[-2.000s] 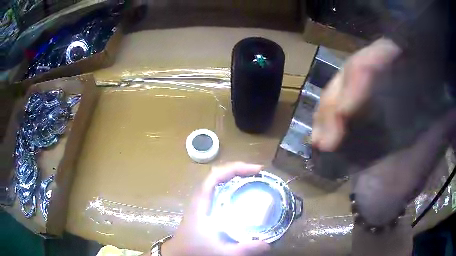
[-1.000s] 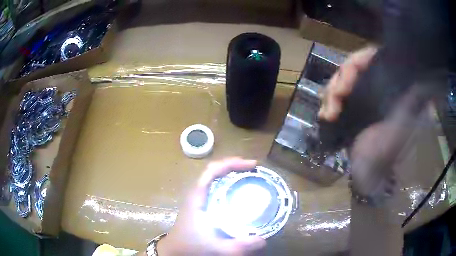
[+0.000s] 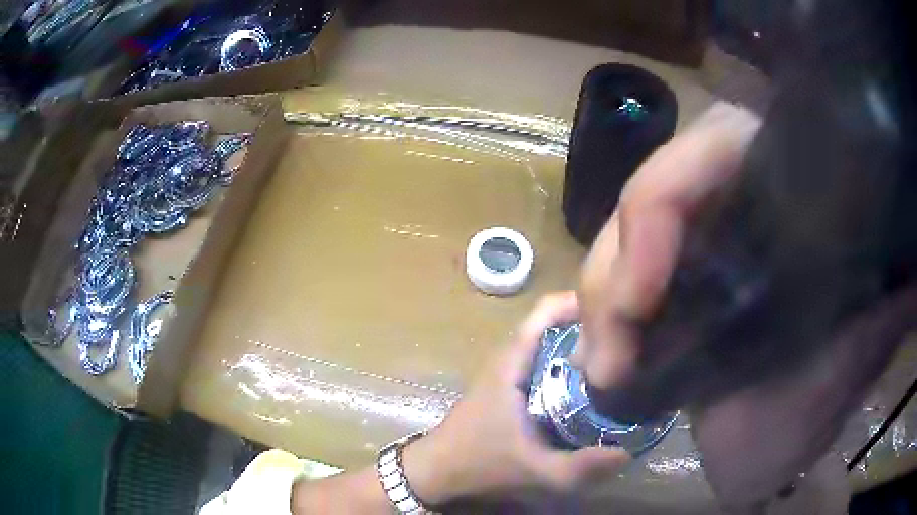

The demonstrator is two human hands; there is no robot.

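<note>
My left hand (image 3: 503, 422), with a metal watch band at the wrist, grips a shiny chrome ring (image 3: 558, 387) at the lower centre. My right hand (image 3: 654, 241) is blurred and close to the camera. It is closed around a large dark blurred tool, perhaps an electric screwdriver (image 3: 714, 302), which is over the ring and hides much of its right side. The tool's tip cannot be made out. A black cylindrical speaker body (image 3: 608, 151) stands behind, green showing at its open top, partly covered by my right hand.
A white ring with a grey centre (image 3: 500, 287) lies on the brown bench (image 3: 352, 231). A carton (image 3: 226, 236) of chrome rings is at left, with a second parts carton (image 3: 327, 55) behind it. A black cable (image 3: 890, 427) is at the right edge.
The view has swung right, so the bench things appear further right. My right hand and dark tool have come over the chrome ring, covering part of it. The metal bins are now hidden.
</note>
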